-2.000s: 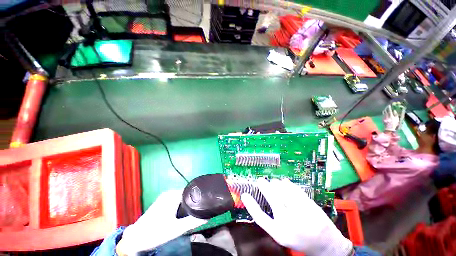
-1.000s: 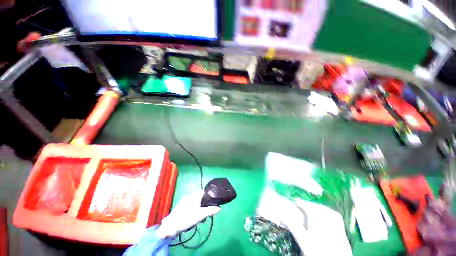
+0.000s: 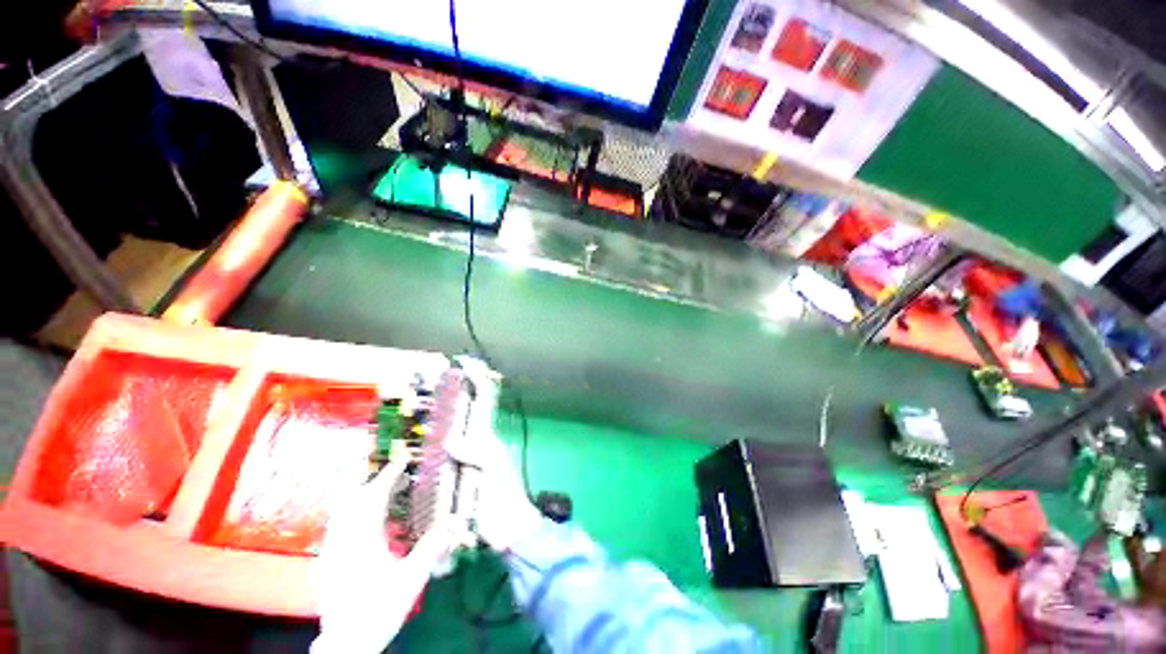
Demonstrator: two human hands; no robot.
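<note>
A circuit board (image 3: 437, 441), seen nearly edge-on and slightly blurred, stands tilted over the right side of the red-orange foam tray (image 3: 243, 571). My white-gloved left hand (image 3: 367, 556) grips its near left side. My gloved right hand (image 3: 496, 492) crosses over and grips its right side. Where the board's lower edge rests is hidden. The tray's two pockets hold shiny red lining. The black handheld scanner (image 3: 554, 506) lies on the green mat (image 3: 614, 466), partly hidden behind my right arm.
A glossy black box (image 3: 783, 514) and white papers (image 3: 908, 556) are on the mat to the right. The dark green conveyor (image 3: 639, 364) runs behind, carrying boards at right. A black cable hangs across the view. A red roller (image 3: 239, 256) is at left. Another worker's sleeve (image 3: 1087, 594) shows at right.
The board has moved left from the mat to over the foam tray. My left hand has let go of the scanner and now holds the board with my right. The black box has come into full view.
</note>
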